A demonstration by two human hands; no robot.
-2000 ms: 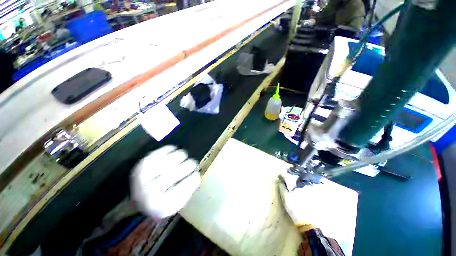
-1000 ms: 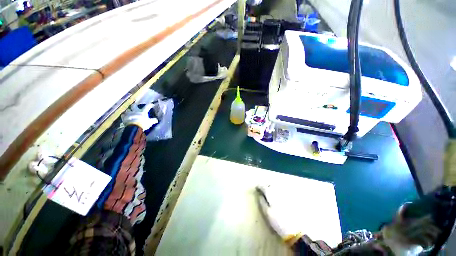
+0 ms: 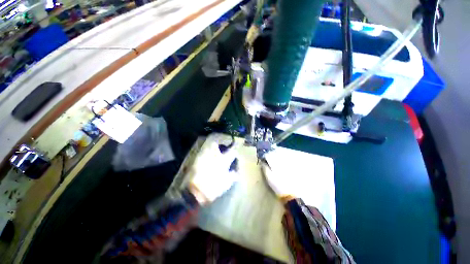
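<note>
My left hand (image 3: 212, 172), in a white glove and blurred, is over the left part of the cream pad (image 3: 312, 178). Small dark parts of a black item (image 3: 225, 148) show at its fingers; the glove hides most of it. My right hand (image 3: 278, 178), also gloved, is seen edge-on on the pad, just below the metal tip (image 3: 263, 144) of the green machine head (image 3: 292, 51). A small dark thing shows at its fingertips; whether it is gripped is unclear.
A crumpled clear bag (image 3: 147, 143) lies on the dark conveyor (image 3: 190, 98) at left. A white card (image 3: 117, 124) hangs at its far edge. A black tray (image 3: 37, 101) is on the white shelf. A white bench machine (image 3: 319, 69) stands behind the pad.
My left hand has come back from the bag on the belt to the pad with a black item; the bag now looks flat. The green head now hangs over the pad's back edge.
</note>
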